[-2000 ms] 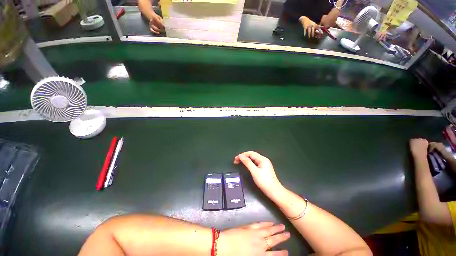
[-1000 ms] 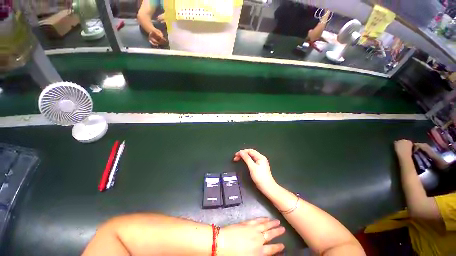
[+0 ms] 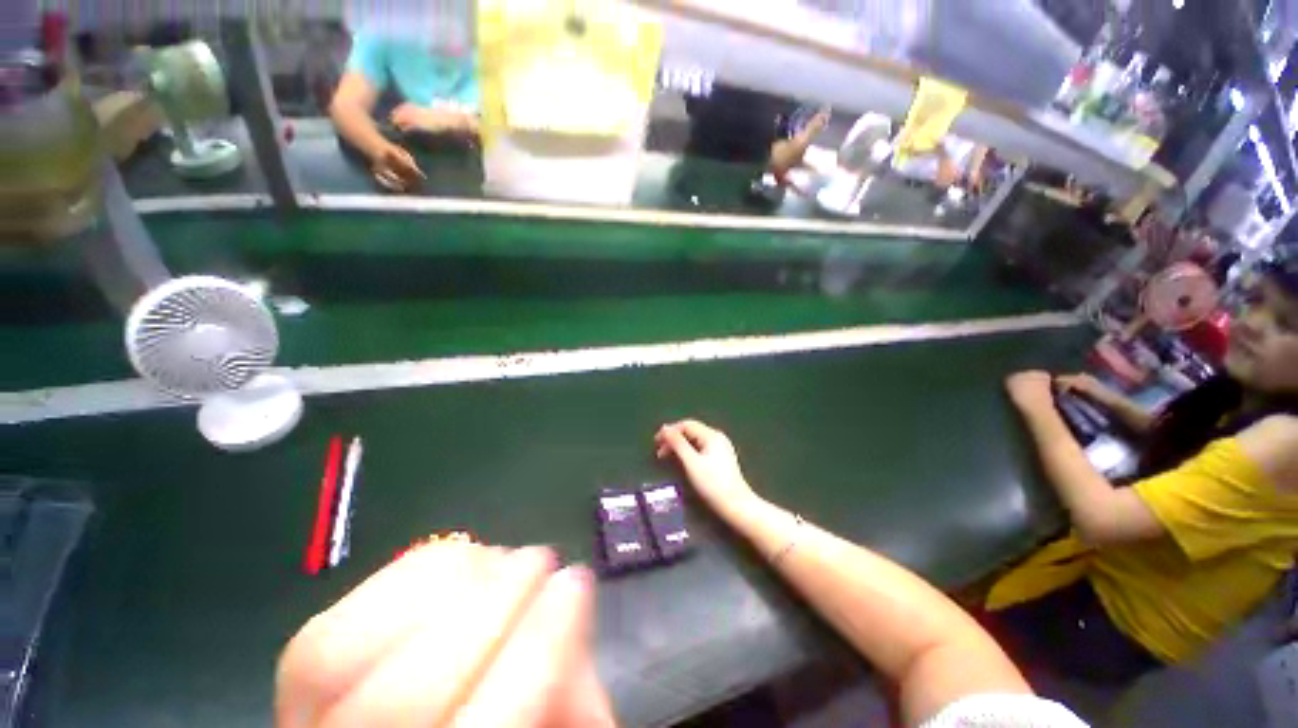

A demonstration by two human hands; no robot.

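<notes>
Two flat black battery packs (image 3: 622, 531) with white print lie side by side on the dark green bench. My right hand (image 3: 700, 458) rests on the bench just beyond and to the right of them, empty, its fingers loosely bent. My left hand (image 3: 449, 640) is raised close to the camera at the bottom, large and blurred, left of the packs. Its fingers are bent and their grip cannot be made out; no object shows in it.
A red pen (image 3: 325, 505) and a white pen (image 3: 345, 502) lie at the left, near a white desk fan (image 3: 204, 341). A clear tray (image 3: 43, 569) is at the left edge. A person in yellow (image 3: 1182, 533) sits at the right. A green conveyor (image 3: 570, 292) runs beyond the white strip.
My left hand has lifted from the bench in front of the packs and moved left, close to the camera. The view has turned right and up. My right hand and the packs stay put.
</notes>
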